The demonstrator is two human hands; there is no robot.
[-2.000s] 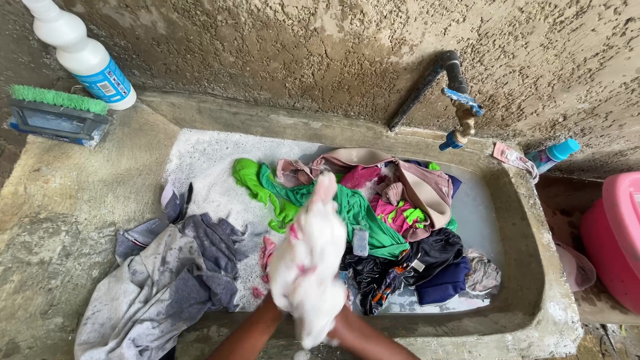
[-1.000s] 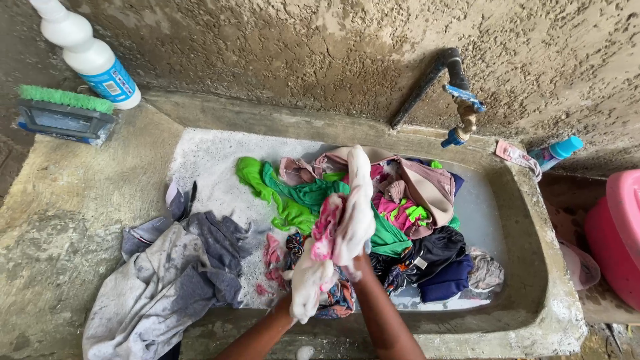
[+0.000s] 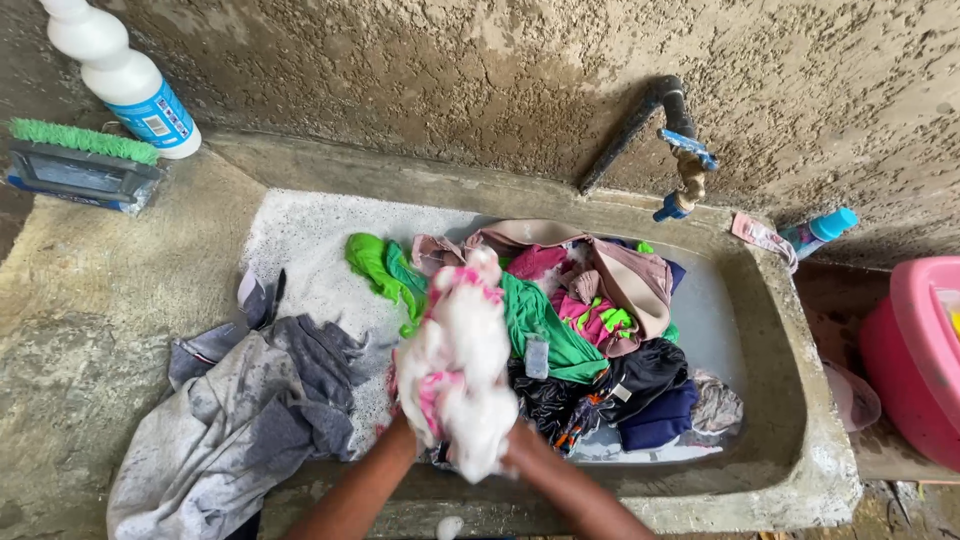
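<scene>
Thick white foam covers a pink and white cloth held up over the concrete basin. At its lower left is my left hand, and at its lower right my right hand; both grip the cloth, their fingers mostly hidden by cloth and suds. Behind and to the right, a heap of wet clothes lies in soapy water: a green garment, a beige-pink garment, a black garment and a navy cloth. A bluish-gray soap bar rests on the green garment.
A gray garment drapes over the left ledge of the basin. A green-bristled brush and a white bottle stand at the upper left. A tap juts from the wall. Right are a blue-capped bottle and a pink tub.
The cloth hung stretched upward between my hands a second ago; now it is bunched and more heavily covered in foam. Both hands still grip it.
</scene>
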